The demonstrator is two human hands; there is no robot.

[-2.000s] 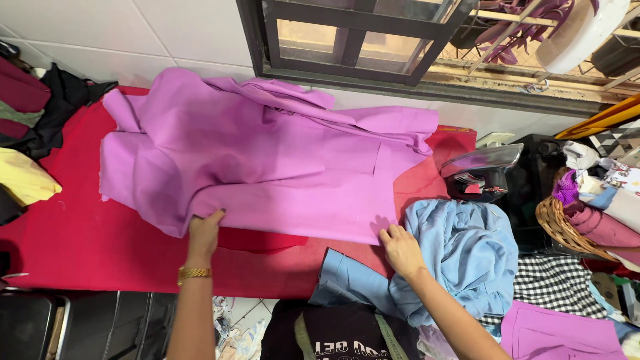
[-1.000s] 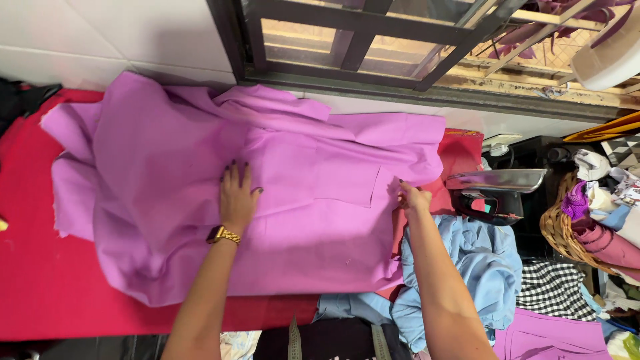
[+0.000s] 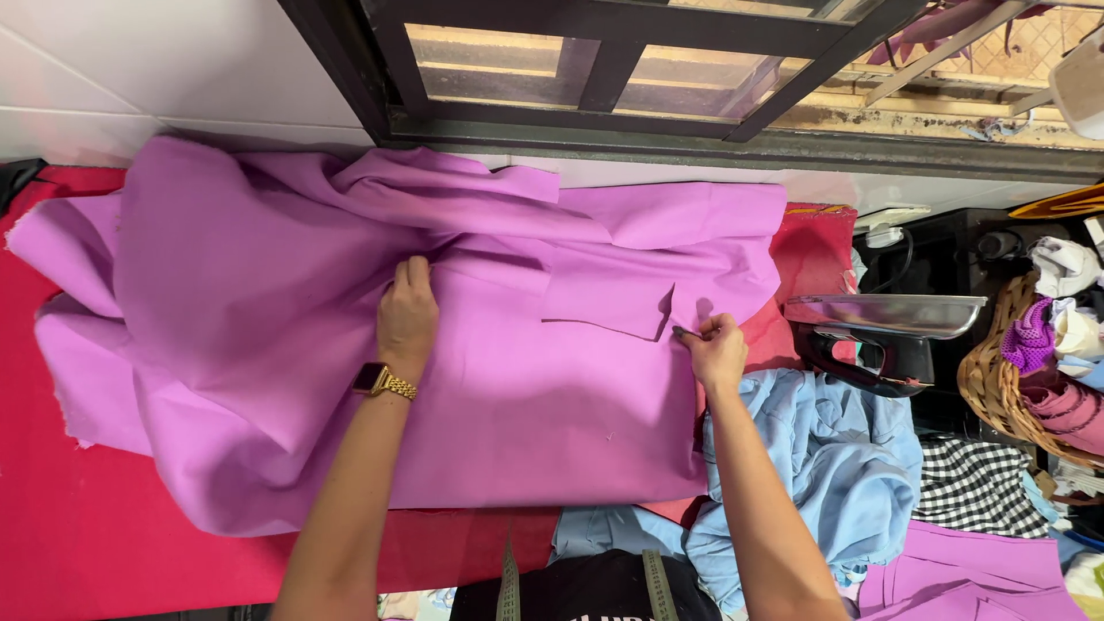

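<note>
A large piece of purple fabric [image 3: 552,405] lies folded and rumpled over a red-covered table [image 3: 78,517]. My left hand [image 3: 410,315], with a gold-banded watch [image 3: 384,380] on its wrist, pinches the fabric near its middle, beside deep folds. A cut-out corner shows in the upper layer, right of centre. Just right of that cut edge, my right hand [image 3: 714,347] grips the fabric between thumb and fingers. A tape measure [image 3: 660,586] hangs over the dark top I wear.
An iron [image 3: 880,341] rests at the table's right end. Near it are crumpled light-blue fabric [image 3: 811,466], a wicker basket [image 3: 992,371] of cloth scraps, checked fabric [image 3: 979,487] and more purple pieces [image 3: 966,569]. A dark window frame [image 3: 604,69] stands above the back edge.
The purple fabric has been brought nearer the table's front edge. My left hand, spread flat on it one second ago, now pinches it. My right hand has moved up from the fabric's lower right corner.
</note>
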